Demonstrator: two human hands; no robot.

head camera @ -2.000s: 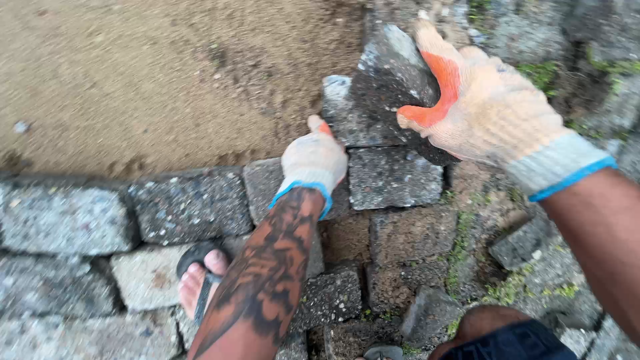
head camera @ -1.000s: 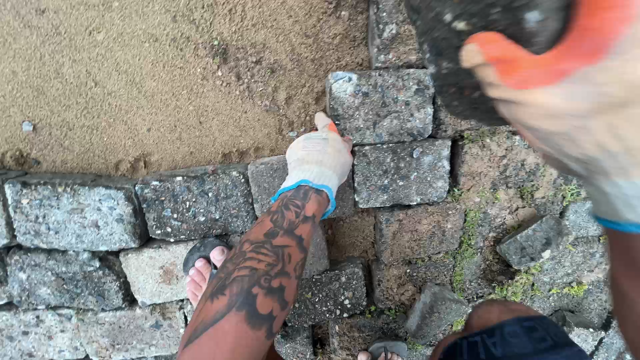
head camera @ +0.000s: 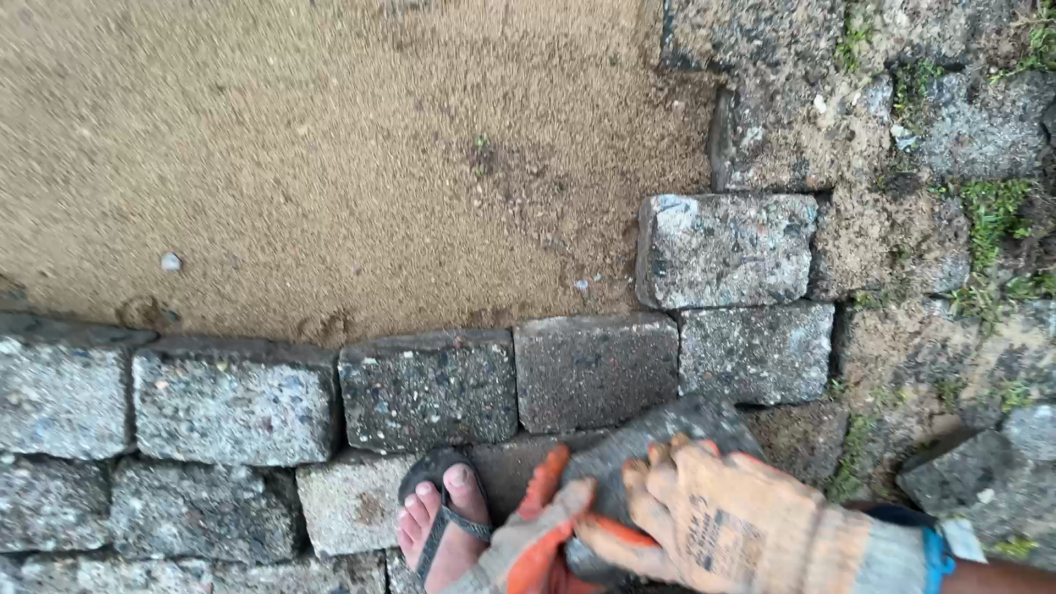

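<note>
Both hands wear cream work gloves with orange palms. My right hand (head camera: 726,520) grips a dark grey paving stone (head camera: 660,433) from above, at the bottom centre right. On the stone's left side, my left hand (head camera: 549,536) has its fingers against it, and part of that hand is cut off by the frame edge. The held stone overlaps the laid pavers below it. Just above lie a laid dark paver (head camera: 596,375) and a lighter one (head camera: 755,355). Another paver (head camera: 730,252) sits above these, at the edge of the sand.
Smooth sand (head camera: 330,165) fills the upper left. A curved row of pavers (head camera: 235,404) borders it. My foot in a flip-flop (head camera: 445,511) rests on the stones at lower centre. Mossy old pavers (head camera: 982,124) run along the right, and a loose tilted stone (head camera: 949,470) lies at lower right.
My left hand has left the paver corner by the sand and moved down to the stone. The right hand has brought the stone from the upper right to the bottom centre.
</note>
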